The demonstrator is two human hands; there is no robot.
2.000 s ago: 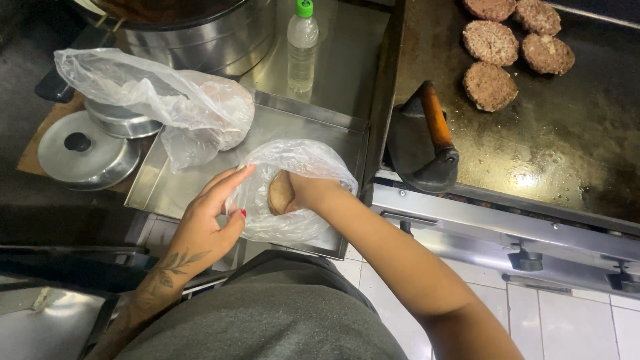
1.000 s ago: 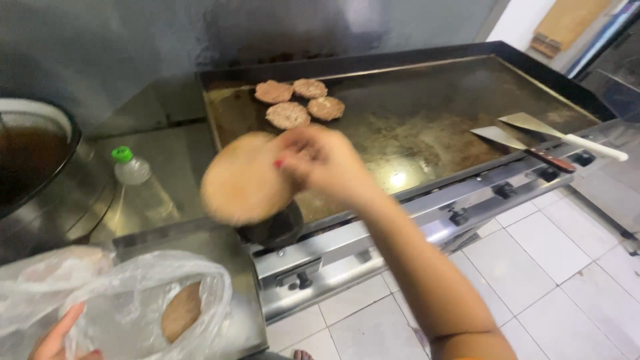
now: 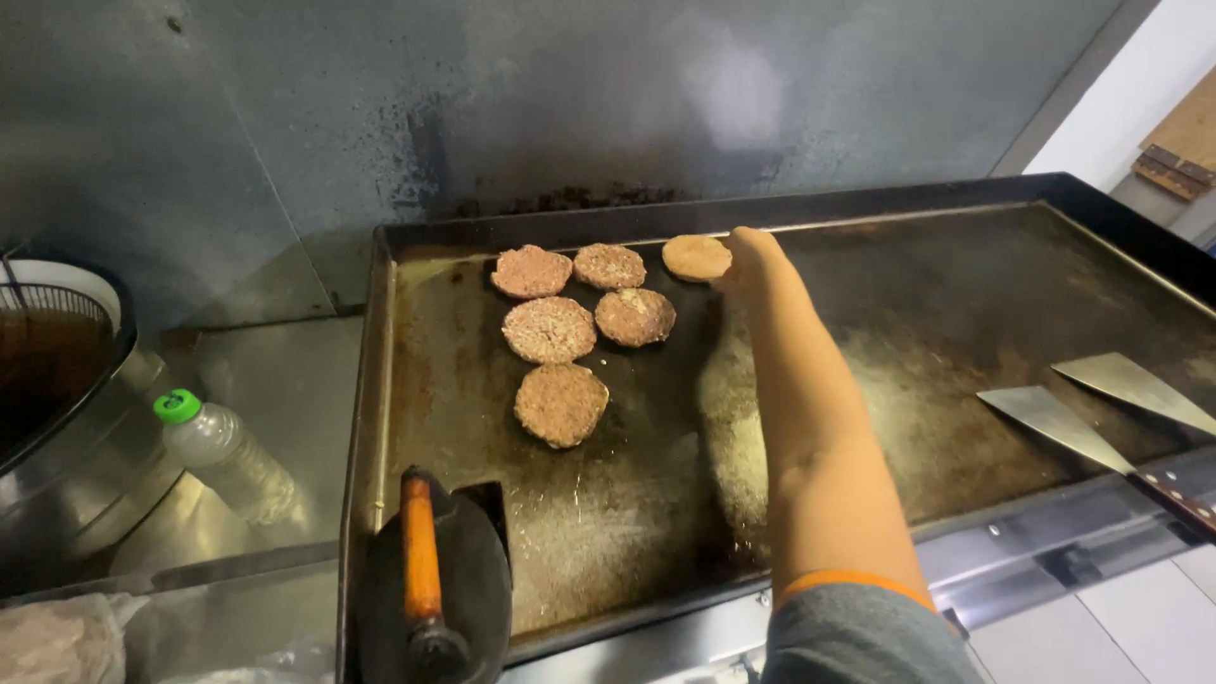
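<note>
My right hand reaches to the back of the flat-top griddle, its fingers at the right edge of a pale round patty. That patty lies at or just above the griddle surface; the fingertips are mostly hidden behind the hand. To its left, several browned patties, among them a back one and a front one, lie on the metal. My left hand is out of view.
A press with a wooden handle sits at the griddle's front left corner. Two metal scrapers rest at the right. Left stand a green-capped bottle, a pot of dark liquid and a bagged item.
My right hand has gone from inside the plastic bag, carrying a pale patty across to the back of the griddle. The view has swung toward the griddle, and my left hand has left it.
</note>
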